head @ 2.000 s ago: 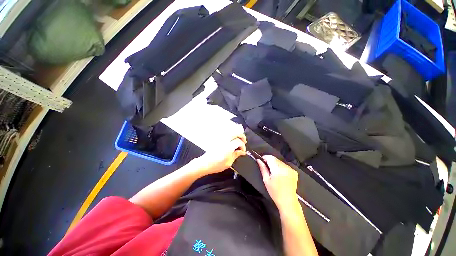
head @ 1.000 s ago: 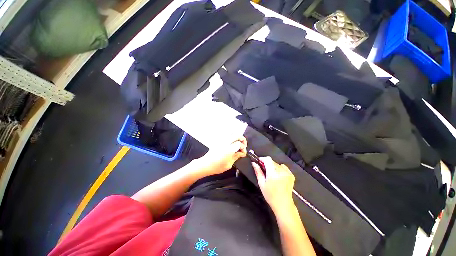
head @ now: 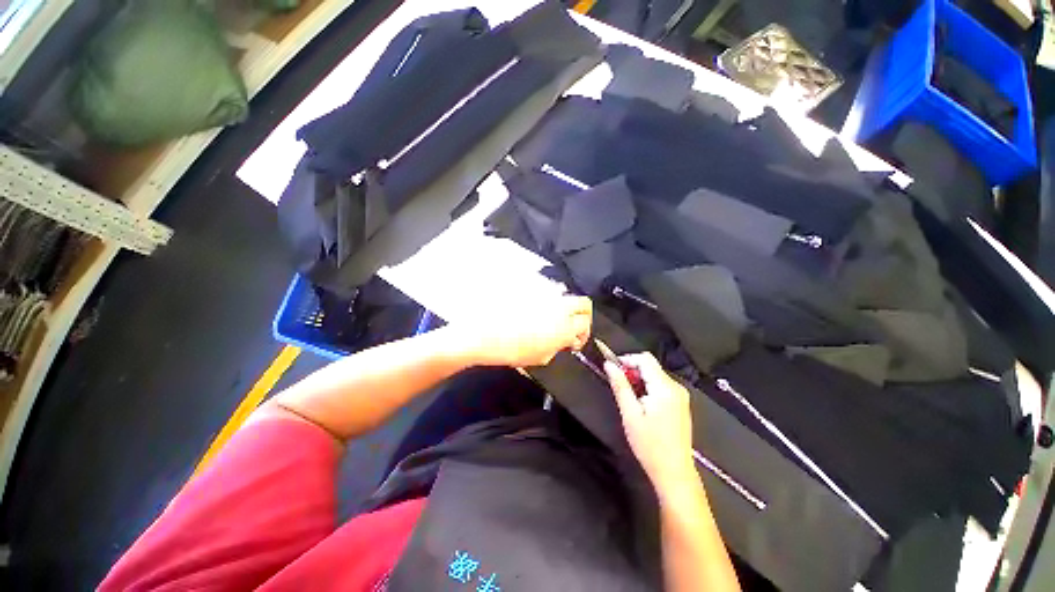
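Note:
A dark zippered panel (head: 758,463) lies along the table's near edge, its pale zipper line running down to the right. My left hand (head: 561,331) pinches the panel's upper left end. My right hand (head: 650,399) is just right of it, closed around small thread snips (head: 633,376) with a reddish handle; their tips point up-left towards my left fingers. The exact contact of the tips with the cloth is too small to tell.
Loose dark panels (head: 740,289) spread over the middle and right of the white table (head: 463,272). Layered panels (head: 451,127) lie at the left end. A blue basket (head: 289,324) is below the left edge, partly behind my forearm. A blue crate (head: 954,127) stands beyond the far right.
My left hand has moved slightly up and right along the panel end, and its forearm now covers part of the blue basket. My right hand with the snips has shifted slightly right.

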